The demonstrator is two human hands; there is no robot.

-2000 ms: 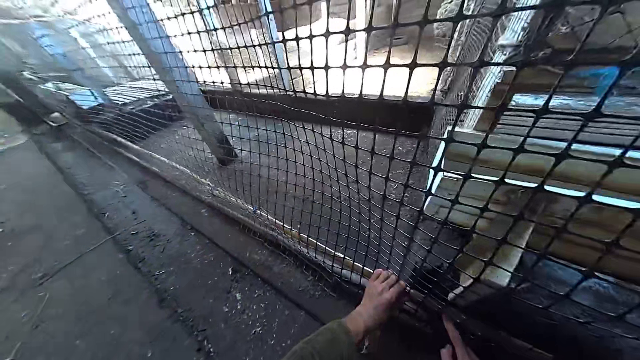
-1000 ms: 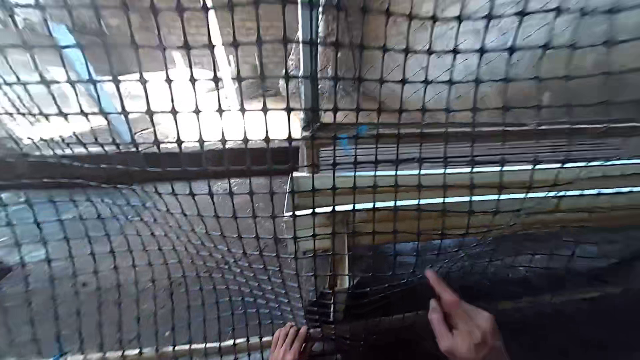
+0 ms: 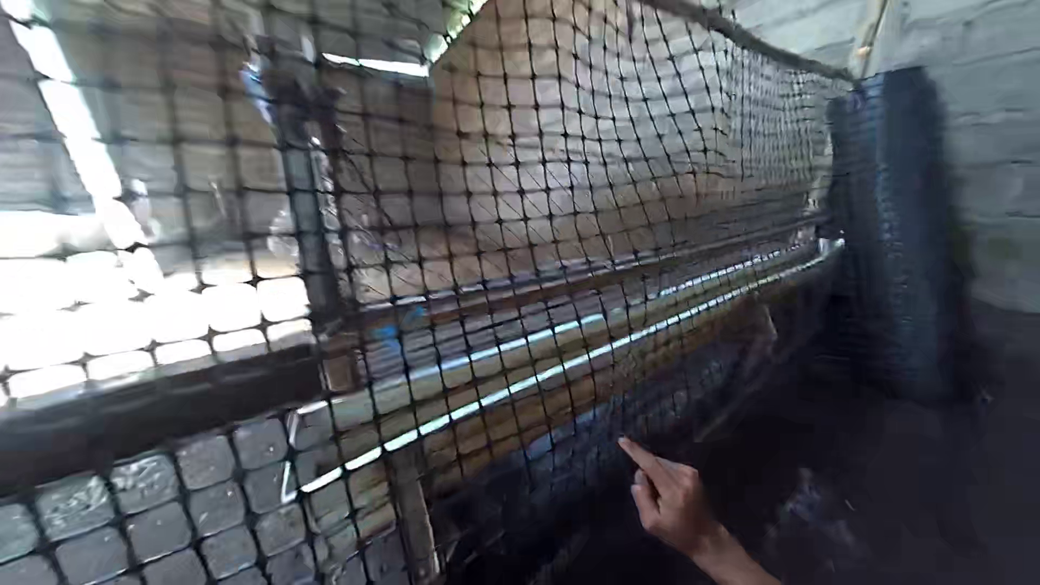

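Note:
Black plastic mesh netting (image 3: 520,195) stretches across most of the view, its top edge rising at the right along a pole or rope. My right hand (image 3: 674,496) is low and right of centre, with the index finger extended toward the lower part of the netting. Whether the fingertip touches the mesh cannot be told. No object shows in this hand; the other fingers are curled. My left hand is out of view. Behind the mesh lie long wooden boards (image 3: 520,414) with bright pale edges.
A dark, upright roll or post (image 3: 902,236) stands at the netting's right end, beside a pale block wall (image 3: 995,146). A metal post (image 3: 305,195) rises behind the mesh at left, above a dark horizontal beam (image 3: 162,398). The lower right is in deep shadow.
The view has swung to the right, bringing in the dark upright roll or post and the wall. My left hand, at the netting's bottom edge earlier, has left the view. My right hand still points.

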